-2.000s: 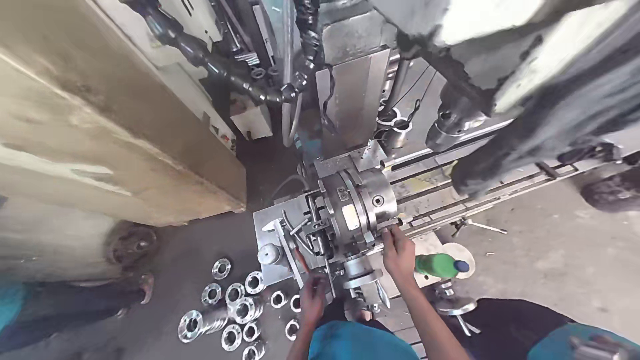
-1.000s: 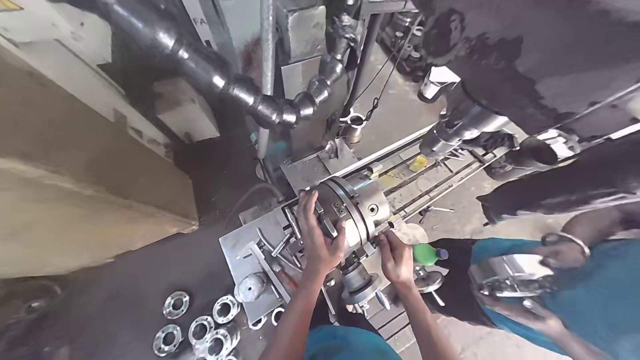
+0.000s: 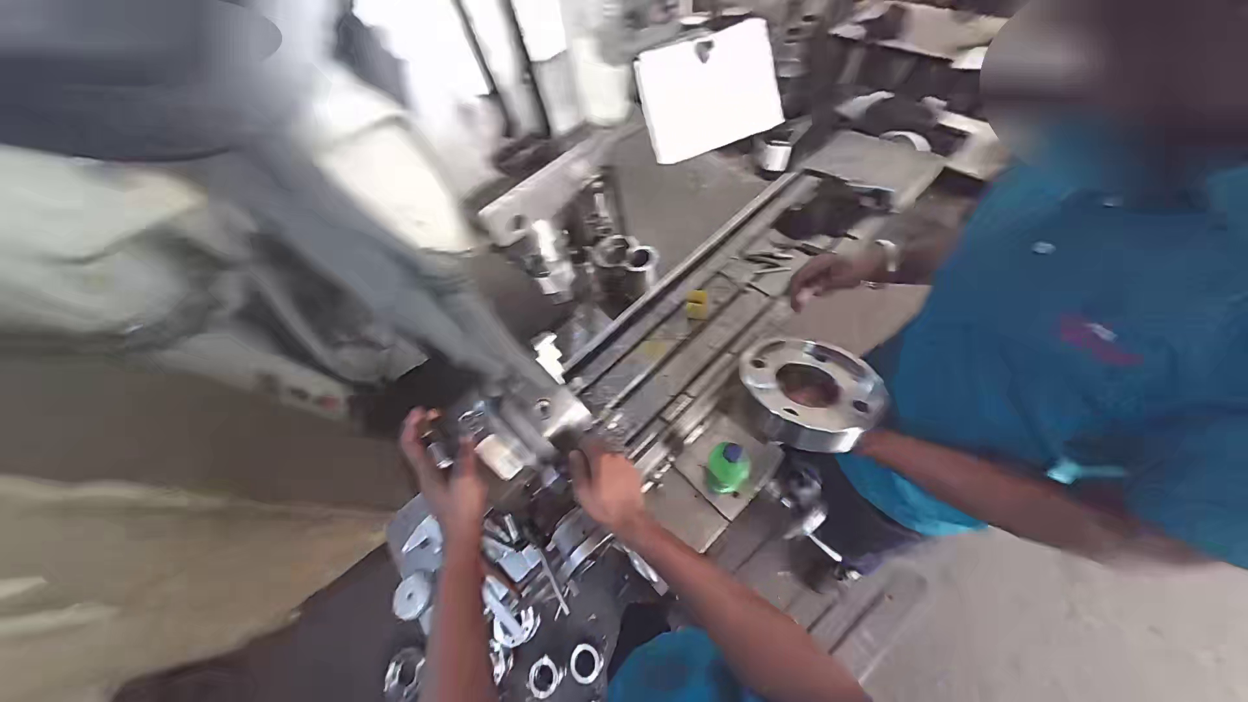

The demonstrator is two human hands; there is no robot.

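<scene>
My left hand [image 3: 450,478] rests at the left side of the round metal chuck fixture [image 3: 502,444], its fingers spread over it. At the fixture's right side is my right hand [image 3: 606,486], fingers curled; blur hides whether it grips a part. The fixture stands on the slotted machine table [image 3: 673,361]. Loose metal tools [image 3: 512,556] lie just below my left hand. To the right, a co-worker in a blue shirt holds a thick metal ring with holes [image 3: 814,390].
A green bottle [image 3: 727,468] stands on a plate at the table's near side. Several metal flange rings [image 3: 544,675] lie low down. The co-worker's other hand [image 3: 827,278] hangs over the table's far part. A white board [image 3: 710,90] stands behind, and large machine parts loom at upper left.
The view has swung strongly to the right. The co-worker with the metal ring now stands nearer the table, one hand free of the ring. My hands remain at the fixture.
</scene>
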